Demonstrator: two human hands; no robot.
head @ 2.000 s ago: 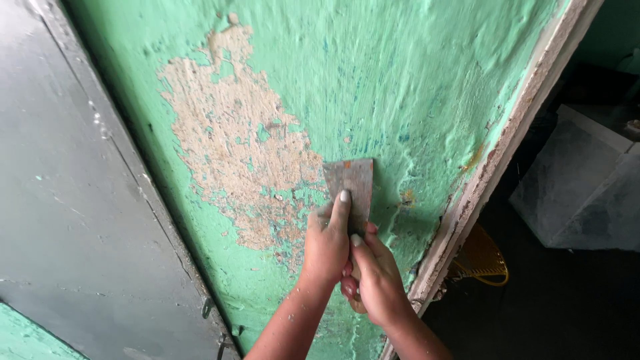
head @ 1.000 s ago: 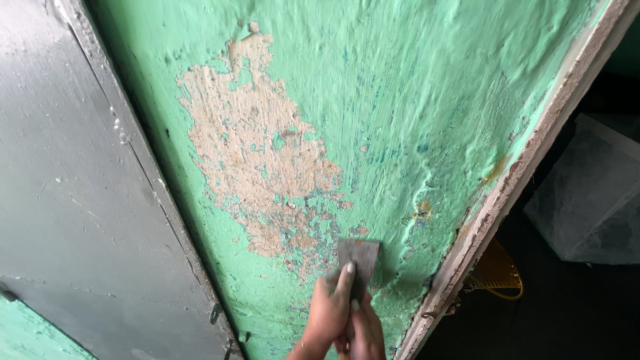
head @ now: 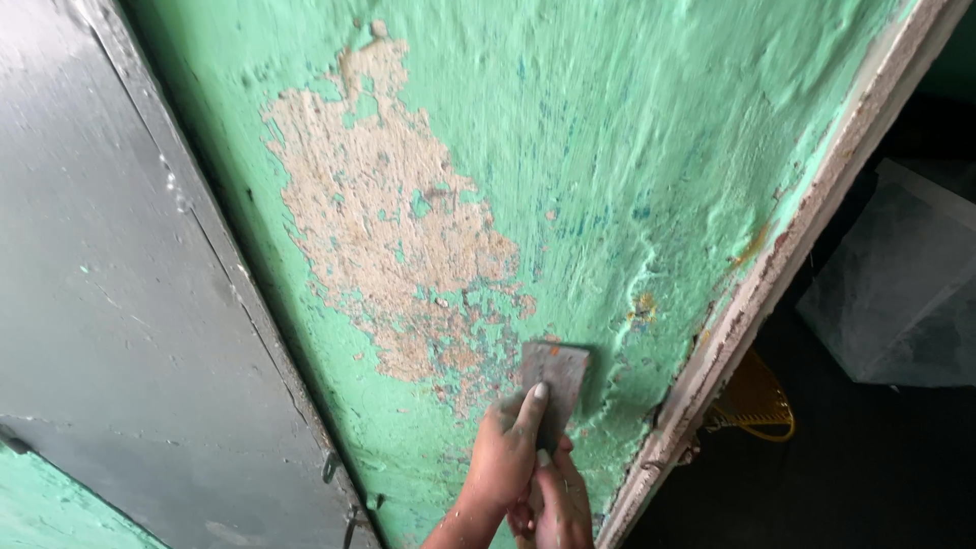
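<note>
A flat metal paint scraper (head: pixel 558 370) lies with its blade against the green painted wall (head: pixel 579 137), just right of the lower end of a bare plaster patch (head: pixel 389 206). My left hand (head: pixel 507 450) grips the scraper low down, its index finger or thumb pressed along the blade. Close beside it on the right, my right hand (head: pixel 560 496) is closed around the handle, which the fingers mostly hide. Flecks of paint cling to my left wrist. Ragged bits of green and blue paint remain around the patch's lower edge.
A grey metal door (head: pixel 137 267) with a latch stands at the left. On the right, a worn wooden door frame (head: pixel 785 252) borders the wall. Beyond it are a grey box-like object (head: pixel 900 282) and a yellow-rimmed woven item (head: pixel 755 404) in a dark space.
Both hands and the scraper have moved down along the wall since the earliest frame, where the blade was beside the patch's lower right edge. The hold on the scraper stays.
</note>
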